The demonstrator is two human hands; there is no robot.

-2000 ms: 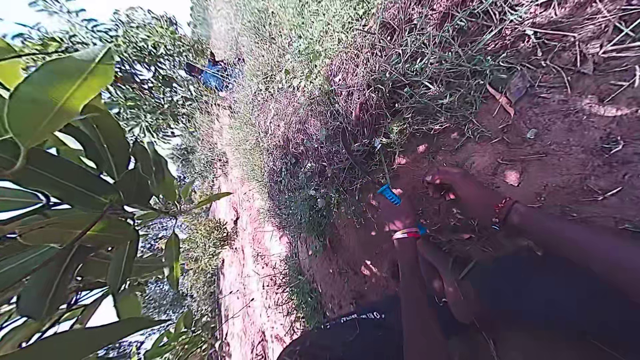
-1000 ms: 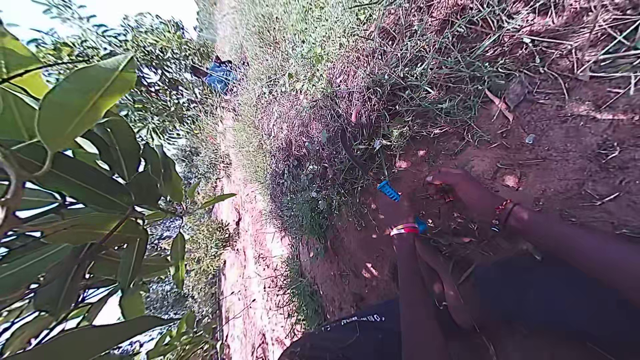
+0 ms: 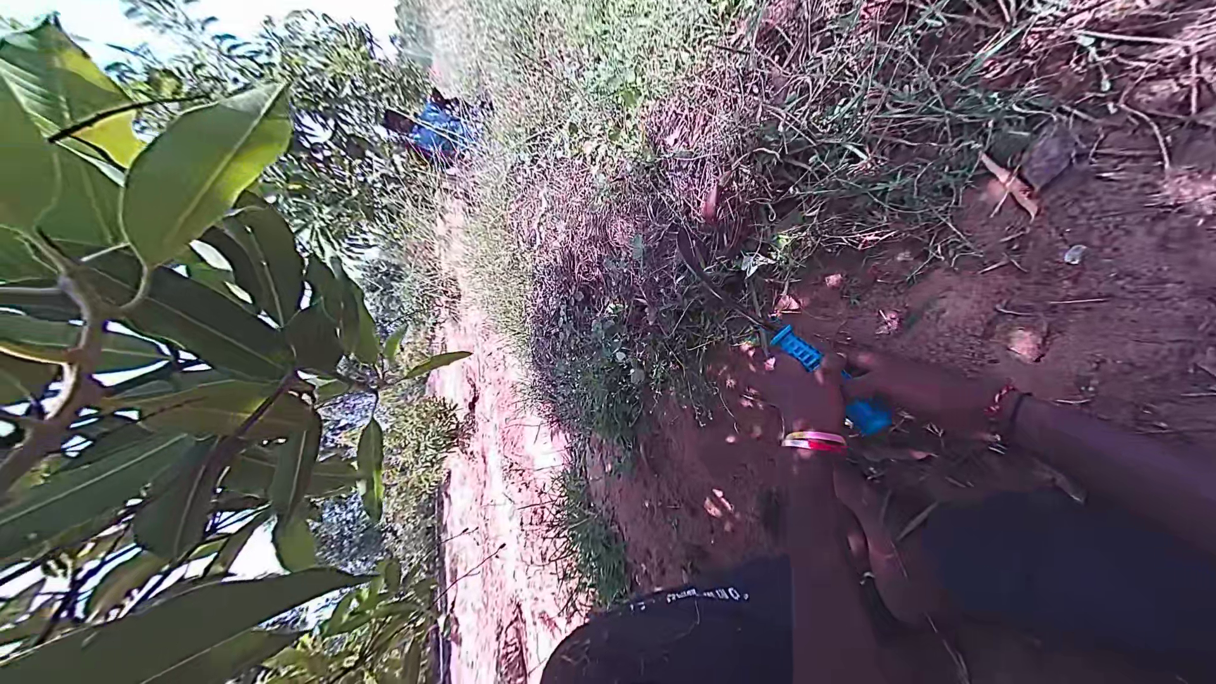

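My left hand (image 3: pixel 812 399), with a pink and white band at its wrist, is closed around the blue ridged handle (image 3: pixel 796 348) of a tool. The handle's thick blue end (image 3: pixel 866 416) shows on the other side of the fist. A dark, thin curved part (image 3: pixel 708 275), which looks like a sickle blade, runs from the handle into the grass. My right hand (image 3: pixel 893 378), with a red thread bracelet, meets the left hand at the handle. Its fingers are partly hidden, so I cannot tell whether they grip the tool.
Dry and green grass (image 3: pixel 627 218) borders the shaded reddish soil (image 3: pixel 1121 313). Leafy branches (image 3: pixel 218 323) fill the left side. A pale dirt path (image 3: pixel 494 475) runs beyond the grass. Someone in blue (image 3: pixel 442 130) is far off. My dark-clothed knee (image 3: pixel 674 627) is below.
My right hand, apart from the left one in both earlier frames, has moved against it at the blue handle. The left hand keeps its hold on the tool.
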